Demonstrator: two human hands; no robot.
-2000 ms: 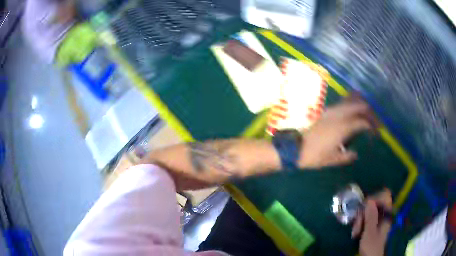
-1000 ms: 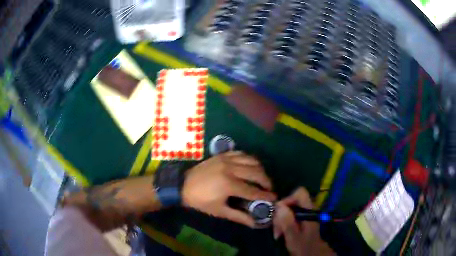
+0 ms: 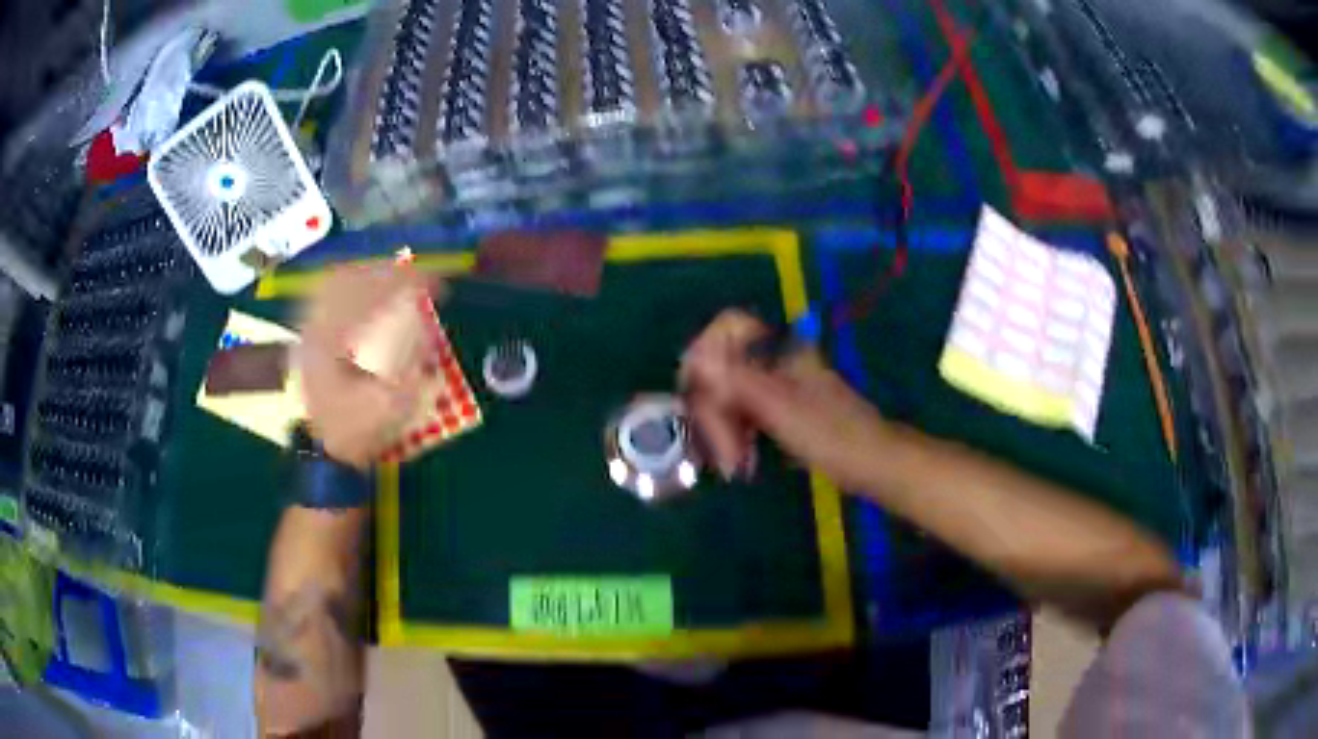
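A round component with a silver rim sits in a shiny metal fixture on the green mat. A second round component lies to its upper left. My right hand is just right of the fixture, its fingers closed around a black test probe with a blue collar; the probe's tip is hidden. My left hand is blurred and covers part of the white card with red dot stickers. I cannot tell whether it holds anything.
A white fan stands at upper left. A blister tray of parts lies behind the yellow tape. A brown pad lies on that tape, a smaller one on cream paper. A label sheet and red leads are at right.
The view has turned and moved back. My left hand has left the fixture and moved left onto the sticker card. My right hand stays beside the fixture with the probe, a little away from the component.
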